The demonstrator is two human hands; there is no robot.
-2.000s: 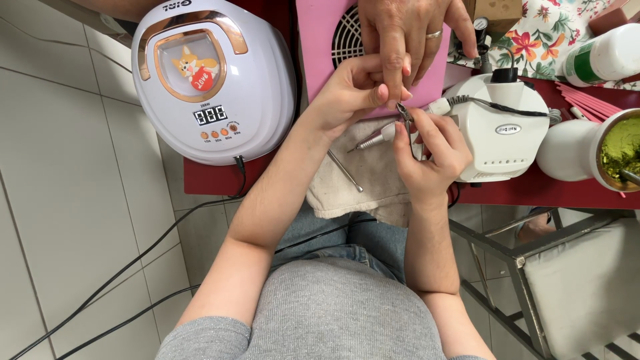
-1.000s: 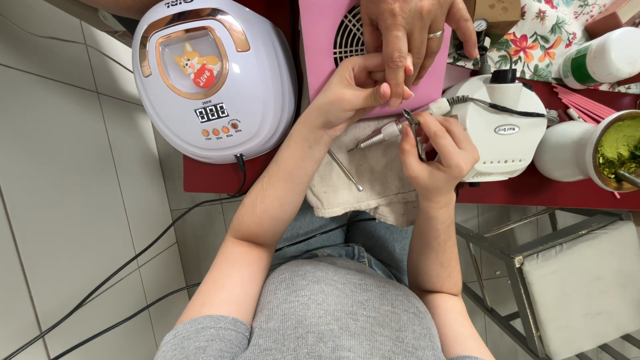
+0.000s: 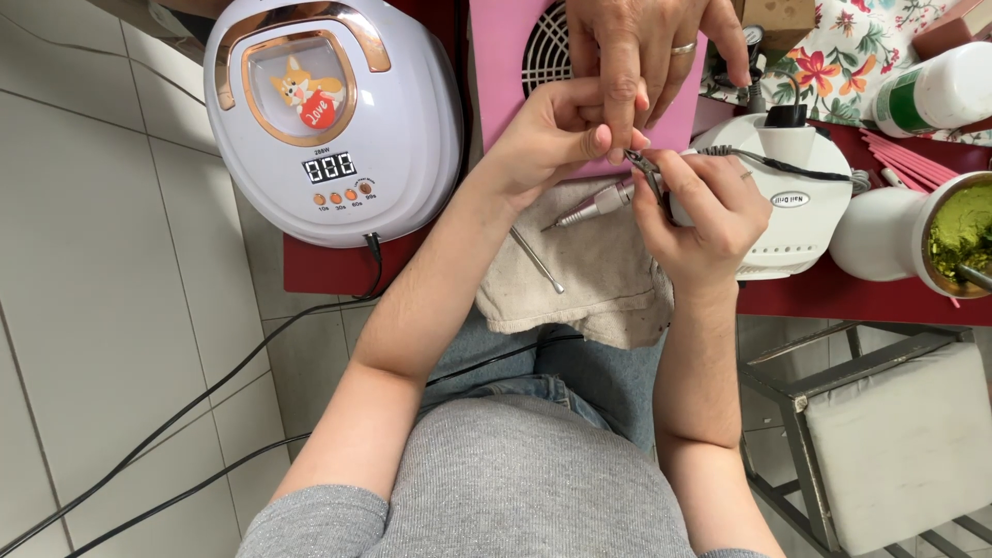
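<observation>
My left hand [image 3: 554, 139] grips a finger of another person's hand [image 3: 647, 58], which wears a ring and lies over a pink nail dust collector [image 3: 504, 85] with a round grille. Metal cuticle nippers [image 3: 653, 177] are in my right hand [image 3: 701, 209], their tips close to that person's fingertip. Below, on a folded beige towel [image 3: 589, 271], lie a nail drill handpiece [image 3: 597, 205] and a thin metal cuticle pusher [image 3: 539, 261]. Whether the nippers' jaws touch the nail, I cannot tell.
A white nail lamp [image 3: 403, 139] stands at left on the red table [image 3: 333, 271]. To the right are a nail drill unit [image 3: 783, 232], pink sticks [image 3: 907, 159], a white-green bottle [image 3: 938, 89] and a container of green matter [image 3: 961, 225]. A padded stool [image 3: 903, 442] stands below right.
My right hand drew back slightly from the fingertip one second ago, and the nippers are now close against it again. My left hand keeps its hold on the finger.
</observation>
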